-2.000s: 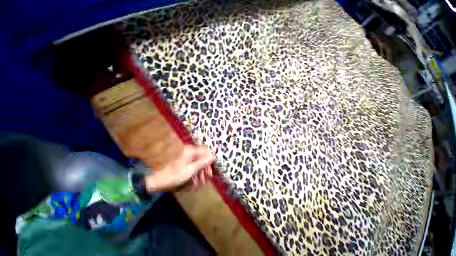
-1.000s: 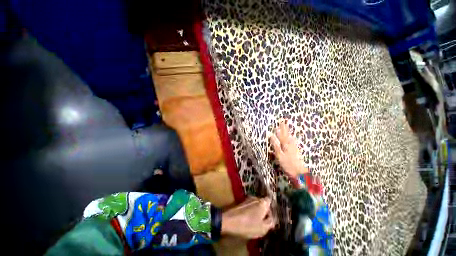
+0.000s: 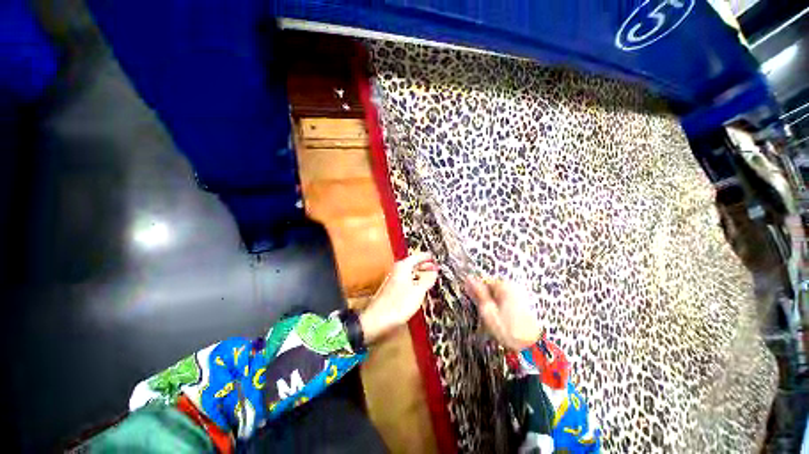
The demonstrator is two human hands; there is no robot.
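Note:
The leopard-print material (image 3: 568,204) lies as a wide sheet over the bed. Near its left side a strip is lifted in a long wrinkled fold running lengthwise. A red edge (image 3: 390,199) runs along that side. My left hand (image 3: 401,294) is at the red edge, its fingers closed on the edge of the leopard-print material. My right hand (image 3: 506,314) is just right of it, palm down, with fingertips at the fold; whether they pinch it is hidden.
A tan wooden board (image 3: 335,168) lies left of the red edge. The blue press body (image 3: 532,31), marked with a 5, spans the top. Blue machine parts (image 3: 186,97) and a shiny grey floor (image 3: 151,257) are on the left. Blurred dark racks or scraps are at the far right.
My right hand came in over the sheet and is now at the fold beside my left hand. My left hand has moved up along the edge since one second ago. The fold has grown longer.

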